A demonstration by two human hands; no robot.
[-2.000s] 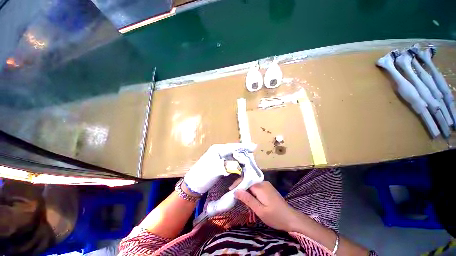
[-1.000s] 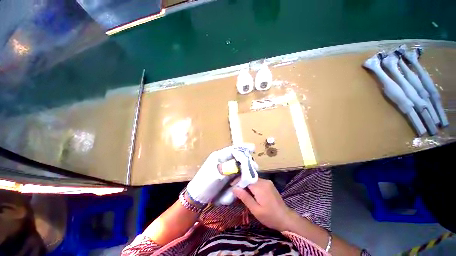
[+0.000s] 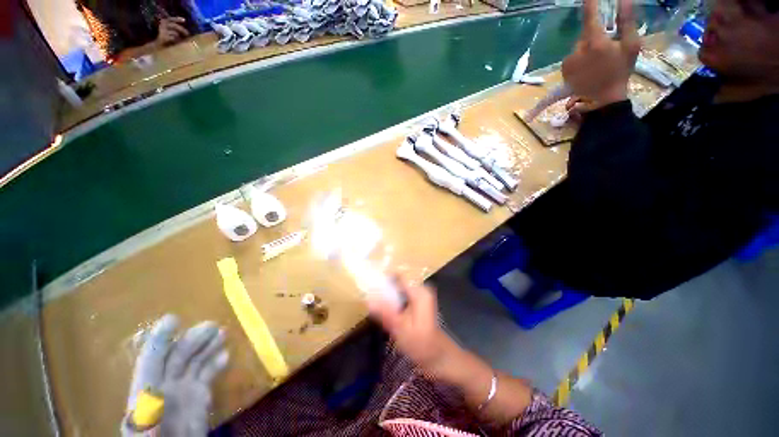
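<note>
My left hand (image 3: 178, 375), in a white knit glove with a yellow band (image 3: 148, 410), is at the lower left over the bench, fingers apart and empty. My bare right hand (image 3: 412, 323) is at the bench's front edge, closed around a pale grey moulded part (image 3: 389, 293). The part is blurred and points up and left into bright glare, so its far end cannot be made out. A small white cap (image 3: 308, 300) sits beside a brown stain on the bench.
Two white bottles (image 3: 234, 222) stand by the green belt (image 3: 342, 107). A yellow tape strip (image 3: 252, 320) and thin white sticks (image 3: 284, 245) lie nearby. Several grey parts (image 3: 444, 175) lie beyond my right hand. A person in black (image 3: 658, 188) sits at right.
The view has swung right. My hands have separated: the left has let go of the grey part and opened, and the right has moved away to the right with a part.
</note>
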